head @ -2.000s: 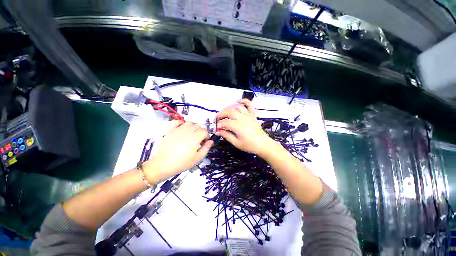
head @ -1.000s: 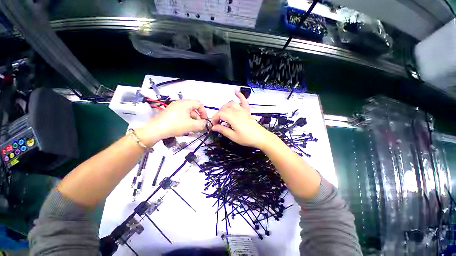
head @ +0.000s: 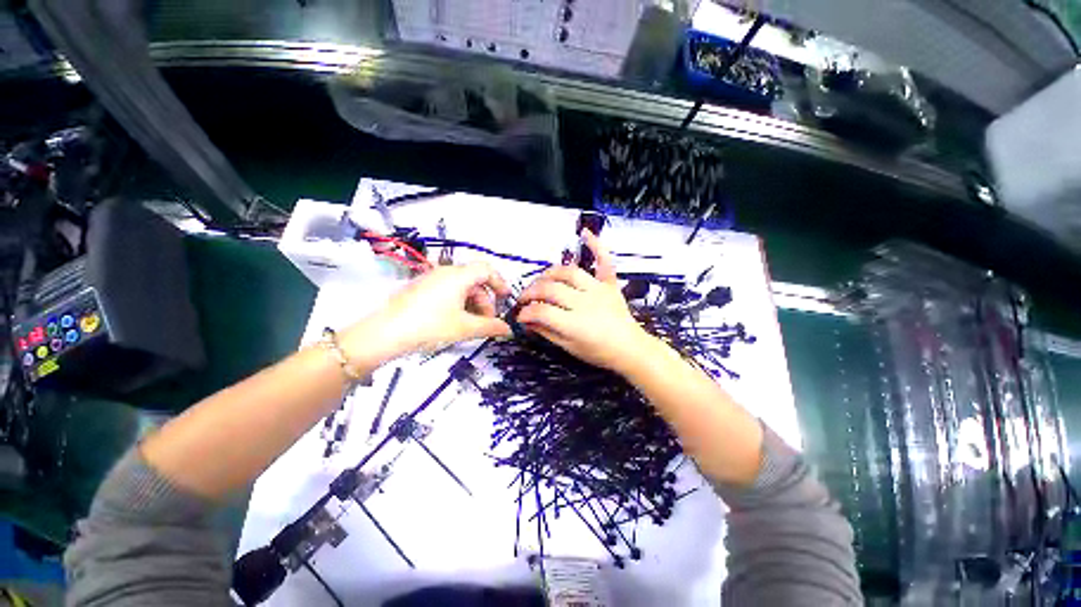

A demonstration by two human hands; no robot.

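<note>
The black wiring harness [head: 382, 451] runs diagonally over the white board from the lower left up to my hands, with dark blocks and thin ties sticking out. My left hand [head: 445, 311] and my right hand [head: 581, 314] meet at its upper part, fingertips pinching it close together. The exact piece between the fingers is hidden. Red wires [head: 397, 249] lie beside the white fixture block [head: 322, 241] at the upper left. A tangled heap of black cable ties [head: 593, 427] lies under and beside my right hand.
A blue tray [head: 664, 178] of small parts stands behind the board. A black tester with coloured buttons [head: 59, 336] is at the left. Bagged harnesses [head: 960, 415] lie at the right. A printed label [head: 574, 581] is at the board's near edge. A metal rail crosses behind.
My left hand moved from lower on the harness, up and back beside my right hand. The red wires it covered a second ago show more again. My right hand has stayed near the same spot.
</note>
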